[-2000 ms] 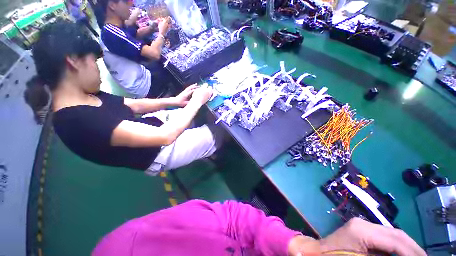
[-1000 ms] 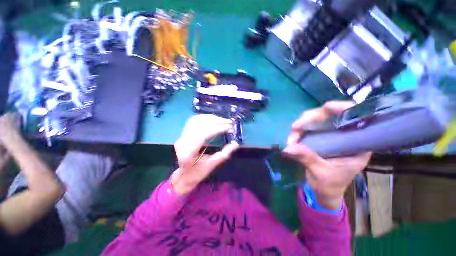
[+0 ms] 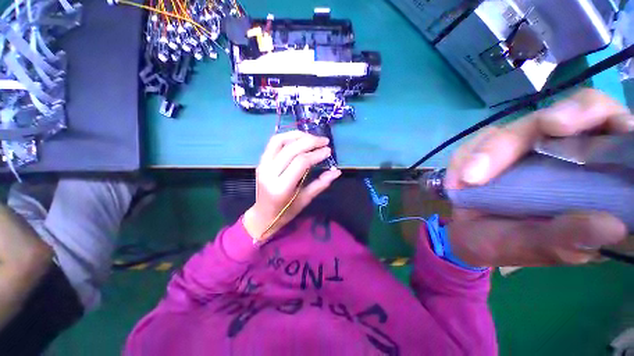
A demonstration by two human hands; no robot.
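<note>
The black main unit (image 3: 302, 66) with a white strip across it lies on the green tabletop, its round black end to the right. My left hand (image 3: 288, 174) holds a small black bracket (image 3: 318, 139) at the table edge, just below the unit; whether it touches the unit is hard to tell. A thin yellow-orange wire (image 3: 286, 206) runs from my left hand along the wrist. My right hand (image 3: 535, 188) is closed around the thick grey electric screwdriver (image 3: 556, 191), large and close to the camera. Its thin tip points left towards the bracket, apart from it.
Orange wire leads (image 3: 184, 24) and small black parts (image 3: 163, 83) lie left of the unit. Ribbon cables (image 3: 31, 76) lie on a black mat (image 3: 104, 104). A metal screw feeder (image 3: 500, 49) stands at right. A black cord (image 3: 486, 115) crosses there. Another person's arm (image 3: 24, 257) is at left.
The view has moved closer over the unit. My right hand has brought the screwdriver round so its tip points left at the table edge. My left hand still holds the bracket.
</note>
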